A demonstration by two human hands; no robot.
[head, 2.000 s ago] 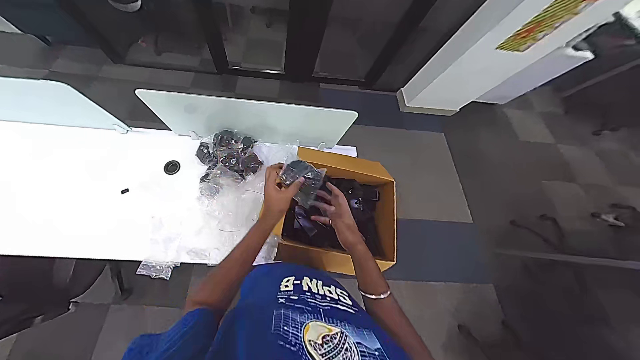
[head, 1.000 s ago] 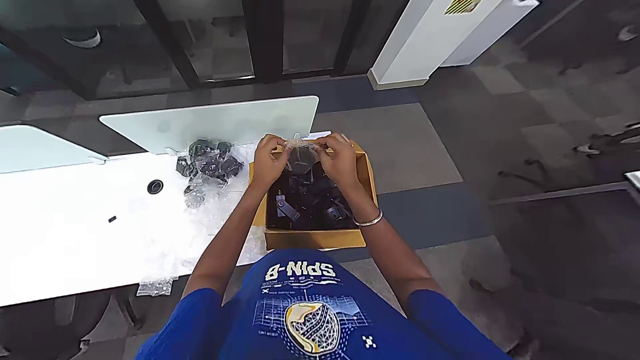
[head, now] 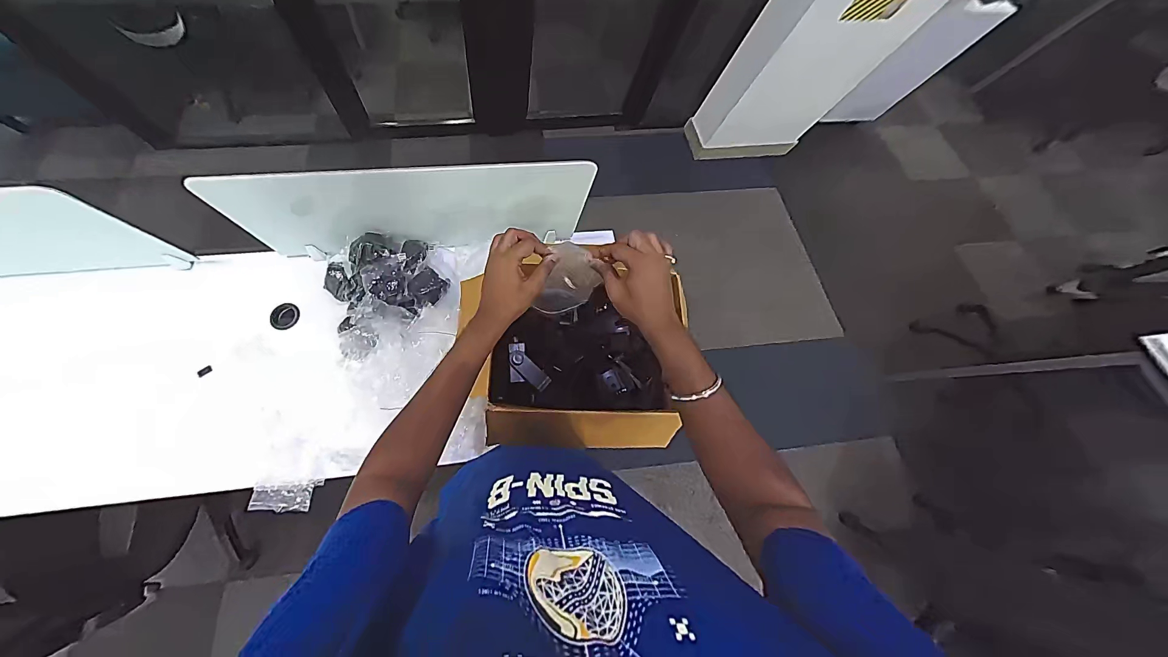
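Note:
My left hand [head: 514, 281] and my right hand [head: 641, 281] pinch opposite top edges of a clear plastic bag [head: 568, 278], held between them over the far part of an open cardboard box [head: 584, 427]. The bag looks see-through; whether anything is inside it I cannot tell. Under it, the box holds a pile of black items [head: 584, 360], some with silvery metal parts, too dark to name. Left of the box, several black items wrapped in clear plastic [head: 388, 278] lie heaped on the white table, beside loose clear plastic bags [head: 392, 365].
The white table [head: 119, 392] runs off to the left, with a round black cable grommet [head: 285, 317] and a small black piece [head: 204, 371] on it. A frosted divider panel [head: 401, 201] stands along its far edge. One plastic bag [head: 281, 495] hangs over the near edge.
Two seconds ago a bag with a dark item was in my left hand, my right hand near it. Both hands have since come to the bag's top edges, over the far side of the box.

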